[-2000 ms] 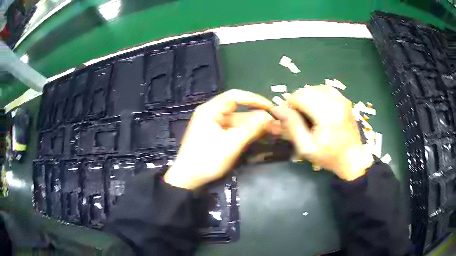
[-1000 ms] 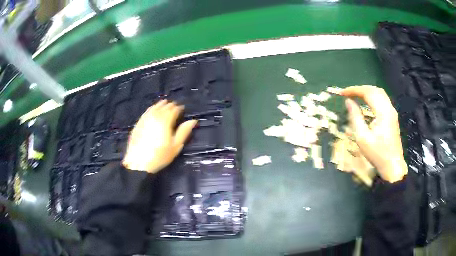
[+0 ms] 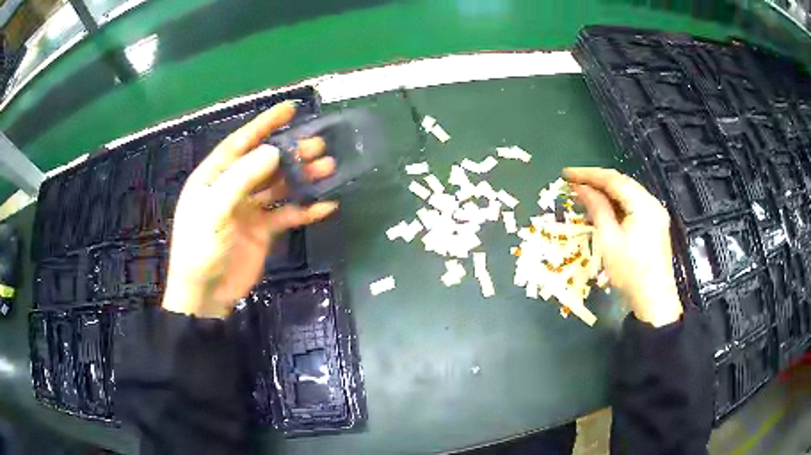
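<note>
My left hand [image 3: 233, 213] is raised over the left tray and holds a thin black housing [image 3: 363, 147] with a cut-out, through which fingertips show; the housing is blurred. My right hand [image 3: 633, 240] is at the right side of a heap of pale pieces with yellow-orange parts [image 3: 556, 258]. Its fingers are curled at the heap; whether they grip a piece cannot be told. Plain white pieces [image 3: 453, 222] lie loosely piled left of that heap, on the dark green bench.
A glossy black blister tray [image 3: 311, 355] lies at left, partly under my left arm. Stacked black trays [image 3: 711, 178] stand at right, close to my right hand. A pale strip [image 3: 445, 73] edges the bench, with a brighter green surface beyond.
My left hand has risen from the left tray and now holds the housing. My right hand has moved slightly left and down in the picture. The view has shifted, showing more of the right trays.
</note>
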